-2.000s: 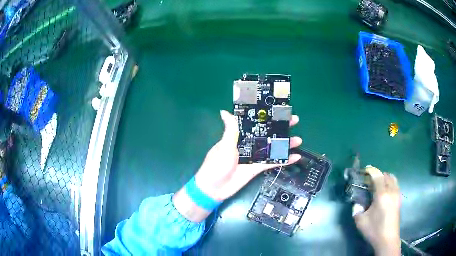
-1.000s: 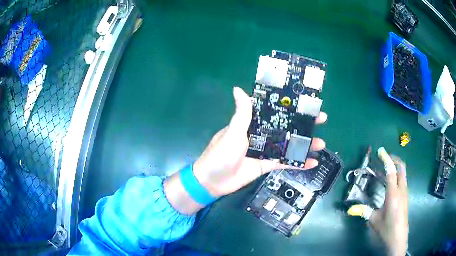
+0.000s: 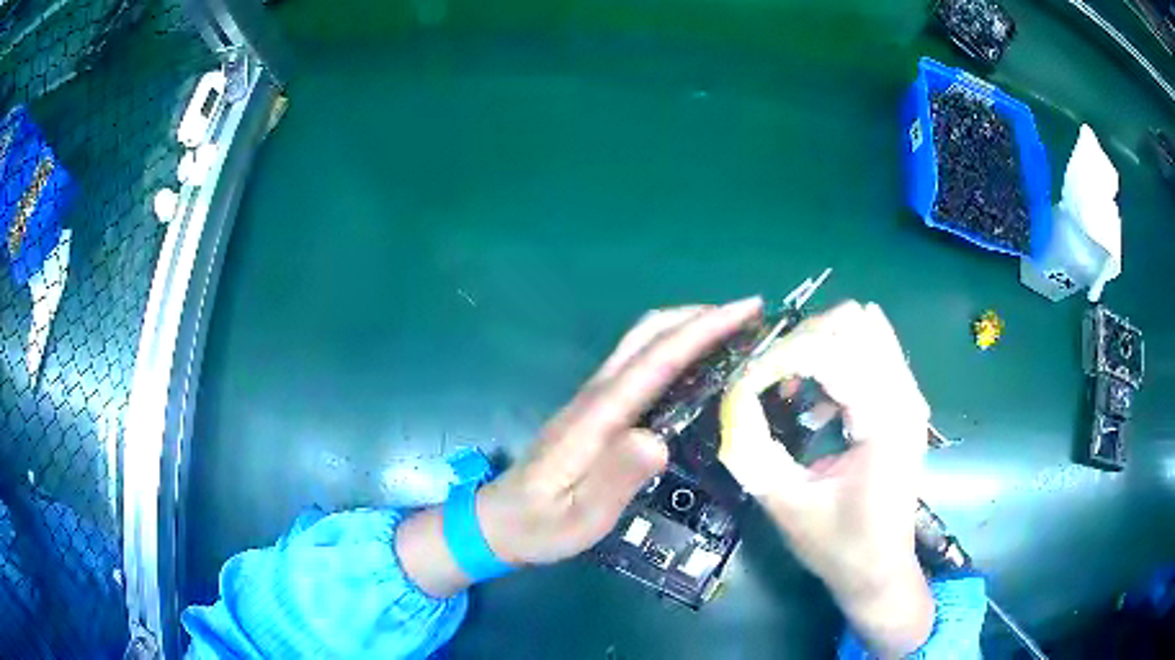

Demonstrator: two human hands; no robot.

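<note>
My left hand (image 3: 580, 451) holds the black circuit board (image 3: 689, 397), now tilted nearly edge-on, with its silver parts mostly out of sight. My right hand (image 3: 838, 451) is at the board's right side with thumb and finger curled into a ring. It is blurred, and I cannot tell whether it grips the board or something small. The opened black housing (image 3: 664, 542) lies on the green surface below the hands, its lens hole and pale squares showing and its upper part covered. The air blow gun (image 3: 941, 535) lies partly hidden behind my right wrist.
A blue bin (image 3: 917, 155) of tiny black pieces stands at upper right, beside a small white box with a white cloth (image 3: 1093, 194). A gold-yellow lump (image 3: 987, 329) and an opened unit (image 3: 1111, 387) lie right. Another dark unit (image 3: 975, 29) is at the top. A metal-framed mesh partition (image 3: 193, 310) bounds the left.
My right hand has left the blow gun and moved left to the board. My left hand has tilted the board from face-up to nearly edge-on and moved slightly lower.
</note>
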